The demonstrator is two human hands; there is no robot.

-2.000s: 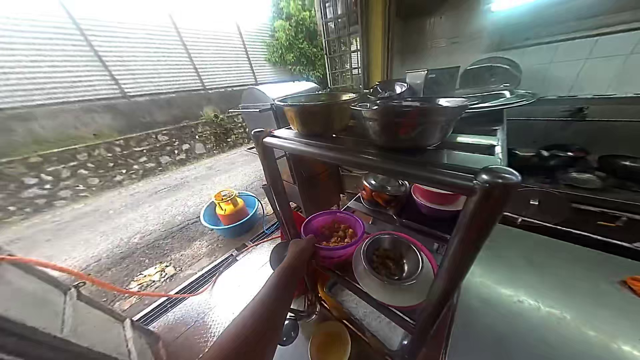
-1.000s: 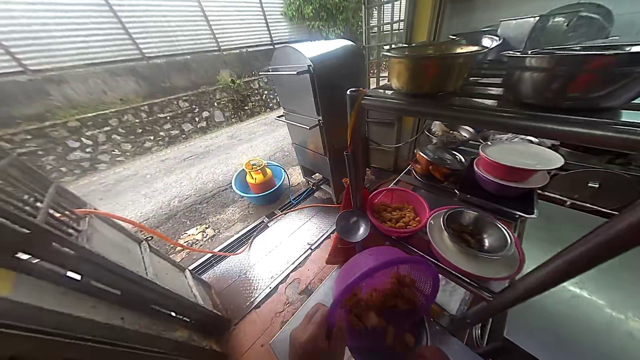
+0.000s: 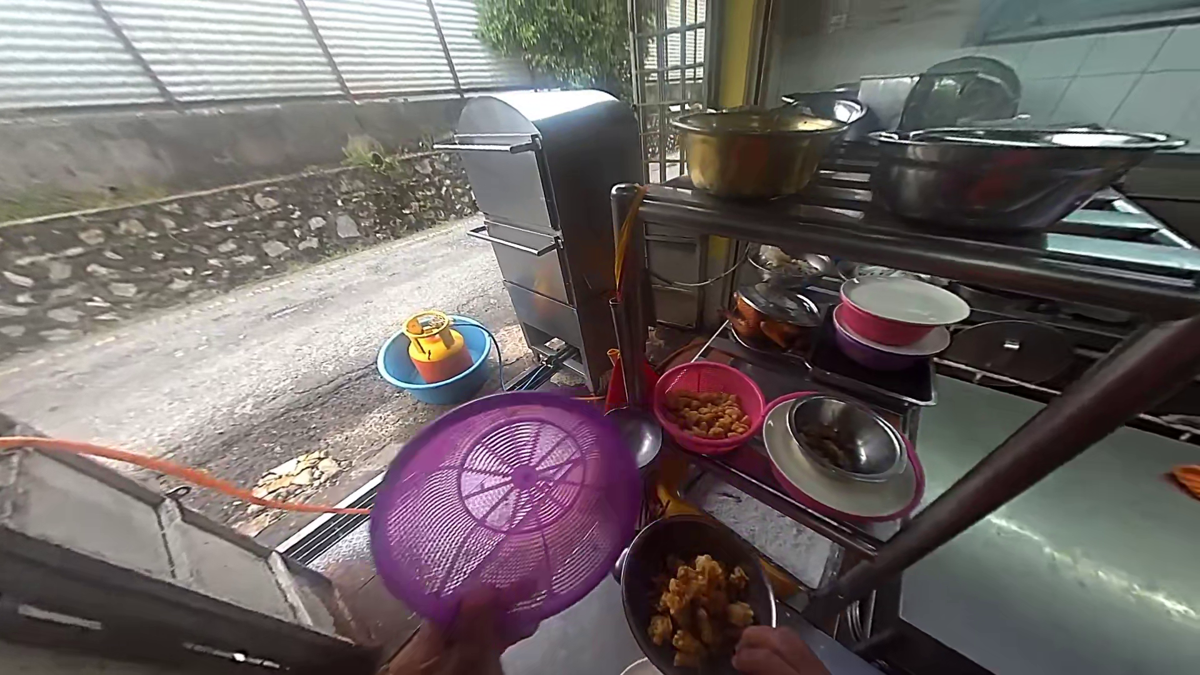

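Note:
My left hand (image 3: pixel 464 637) grips the lower rim of a purple plastic colander (image 3: pixel 525 506), which is tilted up and shows nothing in it. Beside it on the right, my right hand (image 3: pixel 776 651) holds the rim of a dark metal bowl (image 3: pixel 647 600). Browned food pieces (image 3: pixel 698 609) lie in that bowl. On the rack shelf just beyond is a pink plastic basket (image 3: pixel 710 370) of similar pieces. Near it, a steel bowl (image 3: pixel 848 436) with some food rests on a white plate (image 3: pixel 787 459).
A metal rack (image 3: pixel 956 272) with large bowls above stands at right; a steel ladle (image 3: pixel 637 436) hangs at its post. Stacked bowls (image 3: pixel 905 305) sit deeper on the shelf. A steel cabinet (image 3: pixel 562 225) and a yellow gas cylinder (image 3: pixel 436 352) in a blue basin (image 3: pixel 469 380) are outside.
The purple colander held food pieces about a second ago; now it is tilted up with none seen in it. Pieces now show in the metal bowl at my right hand.

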